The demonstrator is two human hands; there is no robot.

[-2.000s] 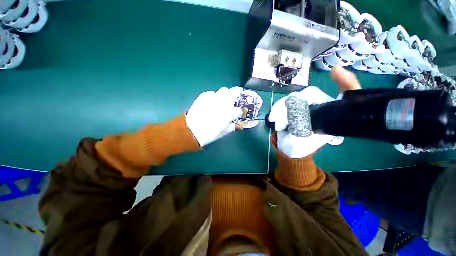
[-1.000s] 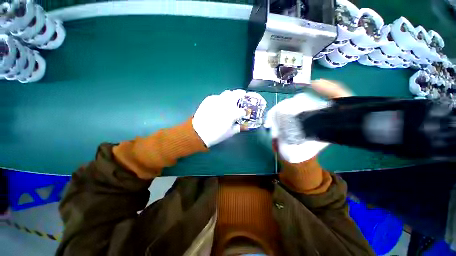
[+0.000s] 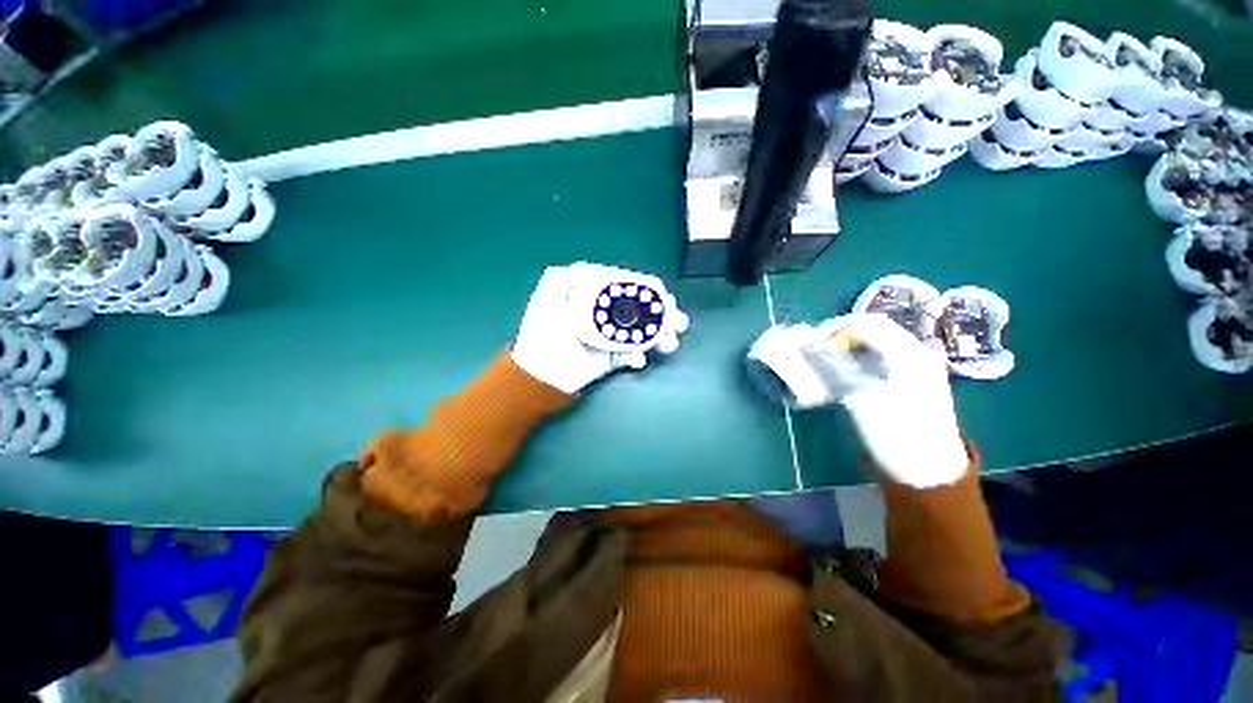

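My gloved left hand [image 3: 561,334] holds a white camera housing [image 3: 628,313] turned over, its black lens disc with a ring of light dots facing up. My gloved right hand [image 3: 900,398] is closed around another white housing [image 3: 790,365], which is blurred. Two more housings [image 3: 973,331] lie open side up just beyond my right hand, partly covered by it. The black electric screwdriver [image 3: 793,137] hangs free, touched by neither hand, in front of the silver screw feeder [image 3: 715,220] and hides part of it.
Overlapping rows of white housings stand at the left [image 3: 138,261] and at the back right [image 3: 1086,89]. More housings [image 3: 1216,261] lie at the far right. The green bench [image 3: 412,275] has a white stripe. Blue stools [image 3: 186,584] show below its front edge.
My right hand has let go of the screwdriver, which now hangs upright by the feeder, and has taken a housing. The housing in my left hand now shows its lens side. The view has shifted.
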